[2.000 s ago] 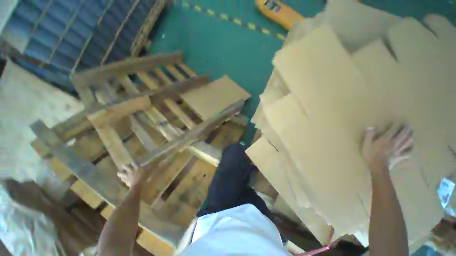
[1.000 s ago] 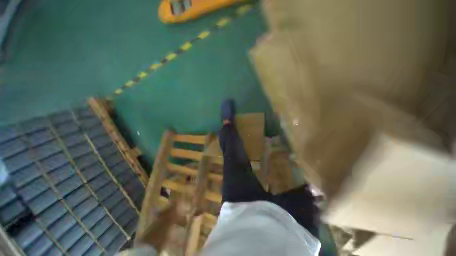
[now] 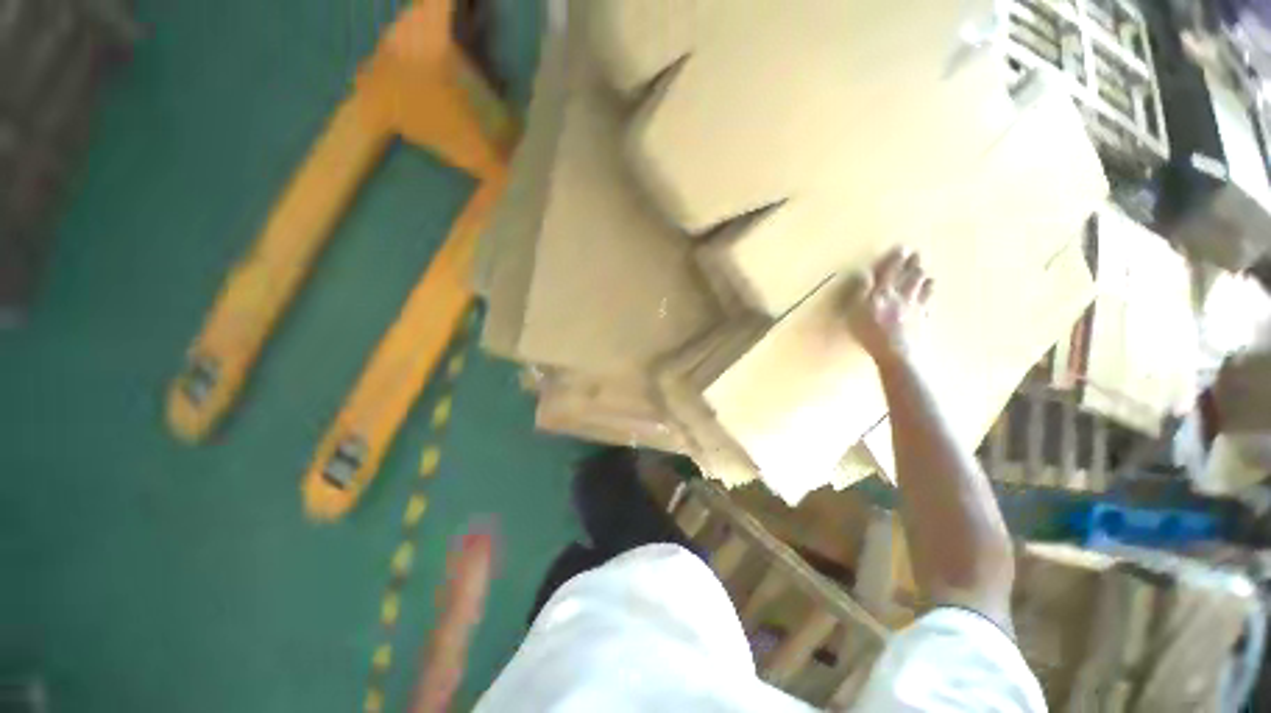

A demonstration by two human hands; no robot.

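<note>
A thick, uneven stack of flat brown carton blanks [image 3: 599, 251] fills the upper middle, with slots and layered edges showing. My right hand [image 3: 899, 295] rests on top of the blanks, fingers spread, gripping nothing that I can see. My left hand [image 3: 474, 554] seems to be the blurred reddish shape low at the left, away from the stack. Its fingers cannot be made out.
An orange pallet truck [image 3: 397, 105] has two forks on the green floor at the left. Yellow-and-black tape [image 3: 414, 511] runs beside them. Wooden pallets [image 3: 781, 585] lie below the stack. A blue plastic object [image 3: 1150, 525] and other cardboard [image 3: 1136, 327] are at the right.
The view has swung left and up along the floor. The pallet truck's forks have come into full view, and the grey ribbed stack has left view. My right hand shows again on the blanks.
</note>
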